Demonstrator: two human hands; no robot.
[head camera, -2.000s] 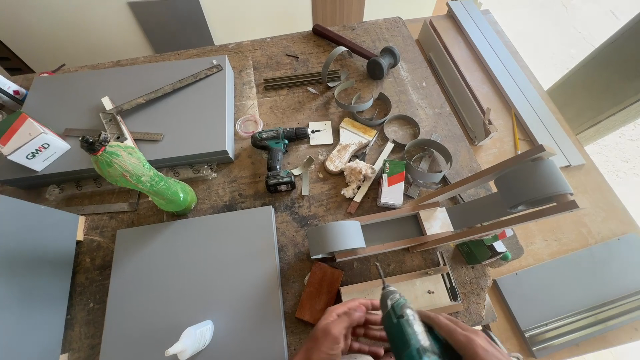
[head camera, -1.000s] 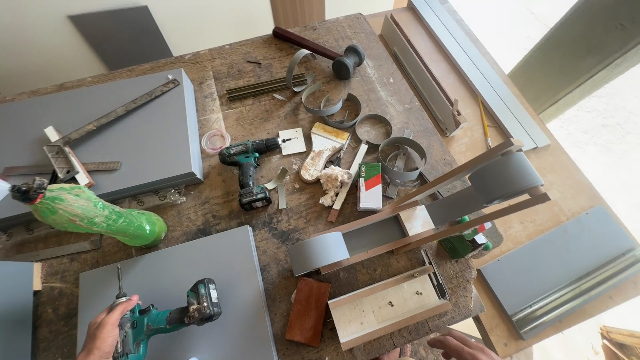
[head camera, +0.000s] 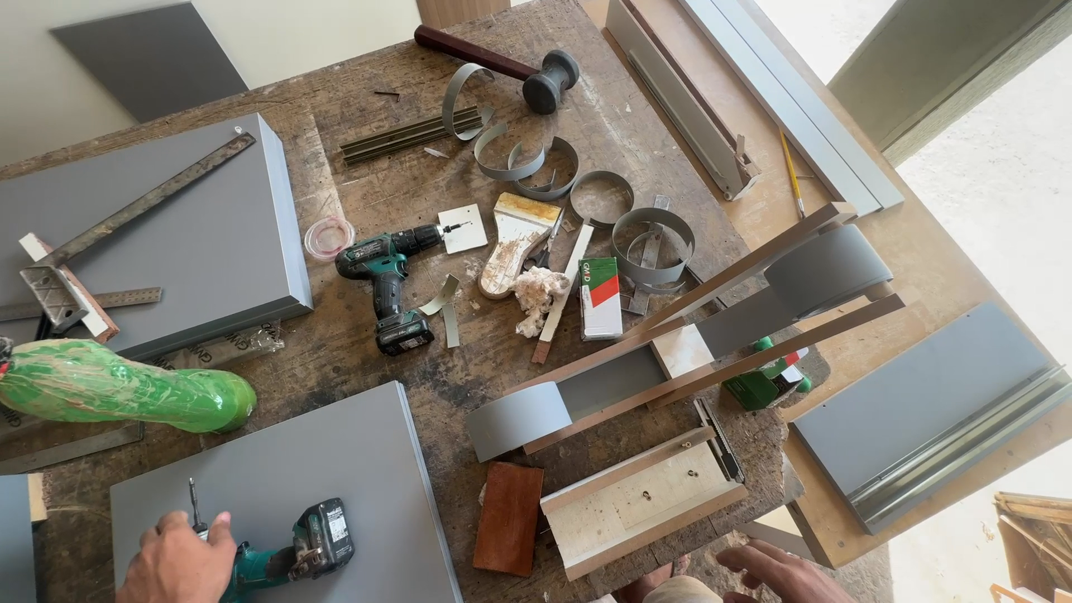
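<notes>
My left hand lies over the front of a teal cordless drill, which rests on its side on a grey panel at the lower left; its bit points up. Whether the fingers grip the drill is hard to tell. At the bottom right, my right hand has its fingers apart and holds nothing. Between the hands are a reddish-brown block and a shallow wooden tray-like piece. Above them lies a wooden frame with a grey strip curled round its ends.
A second cordless drill, a mallet, edging coils, a putty spreader and a small box lie mid-bench. A green bottle and a panel stack with metal squares stand left. Another panel lies right.
The teal drill, held between both hands two seconds ago, went left with my left hand and now lies on the grey panel. My right hand is apart from it. The white bottle on that panel is no longer seen.
</notes>
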